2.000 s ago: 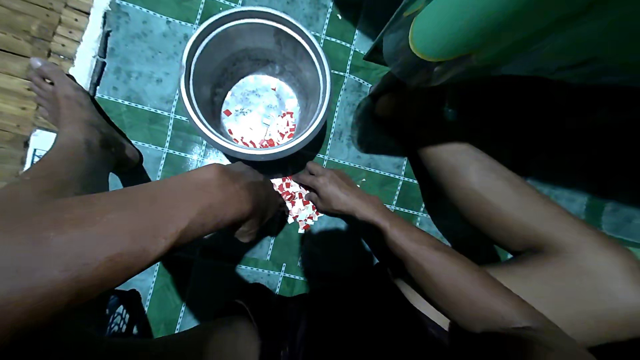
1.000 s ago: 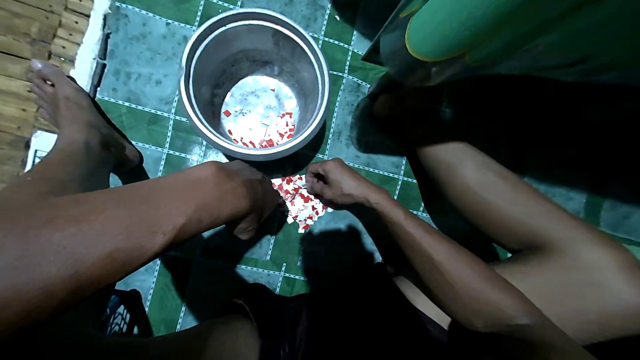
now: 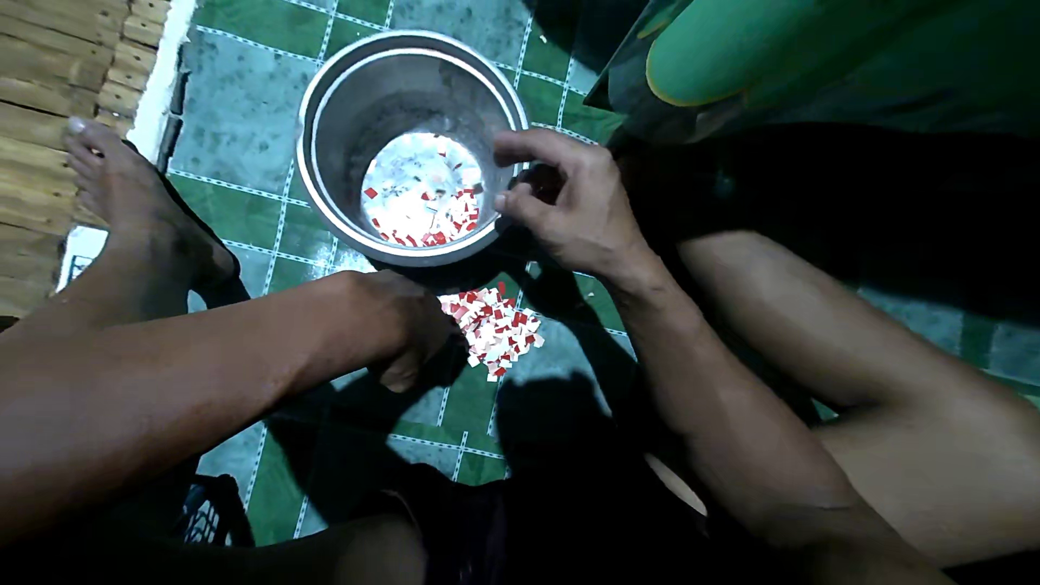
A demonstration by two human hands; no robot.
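Note:
A round metal pot (image 3: 413, 42) stands on the tiled-pattern floor, with small red and white cut pieces (image 3: 435, 223) scattered on its bottom, mostly along the near side. Just below the pot, a heap of similar red and white pieces (image 3: 496, 329) lies on the floor. My left hand (image 3: 410, 325) rests at the left edge of this heap; its fingers are in shadow, so what they hold cannot be made out. Over the pot's right rim, my right hand (image 3: 561, 191) is raised with thumb and index finger apart, and nothing shows between them.
A green rounded object (image 3: 715, 57) is at the upper right. My bare foot (image 3: 134, 187) is left of the pot, beside a bamboo slat surface (image 3: 49, 122) with a white edge. A dark lattice-like object (image 3: 207, 516) sits at the lower left. My bent leg (image 3: 894, 390) is at the right.
My right hand has moved from the heap of pieces up to the pot's right rim, and its fingers have parted. My left hand has stayed beside the heap.

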